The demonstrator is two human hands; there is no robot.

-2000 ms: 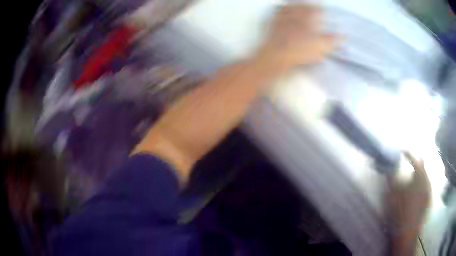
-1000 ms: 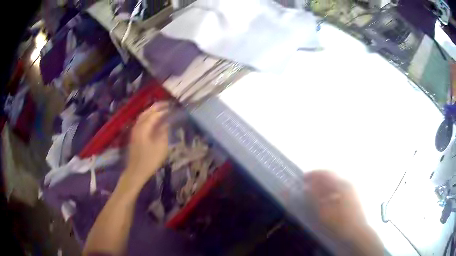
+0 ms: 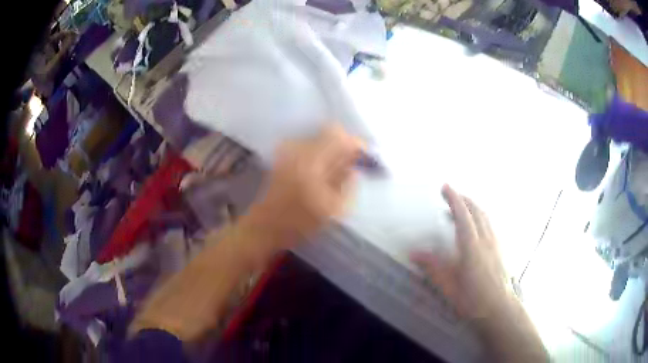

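A pale-backed garment panel (image 3: 241, 85) lies across the left part of the white table, reaching towards the front edge. My left hand (image 3: 312, 174) is over the panel, blurred, with its fingers closed on the cloth. A small dark purple bit (image 3: 371, 164) shows at its fingertips. My right hand (image 3: 472, 259) rests near the front edge of the table with fingers spread, holding nothing. Glare hides where the panel ends near it.
A grey ruler strip (image 3: 376, 266) edges the white table (image 3: 483, 120). Below left are a red crate (image 3: 146, 205) and purple and white scraps. At the right is a dark oval attachment (image 3: 592, 163) beside a purple fluffy cover (image 3: 625, 122).
My left hand has moved from over the crate up onto the table and the cloth. The pale panel now reaches further towards the front edge. My right hand's fingers are spread.
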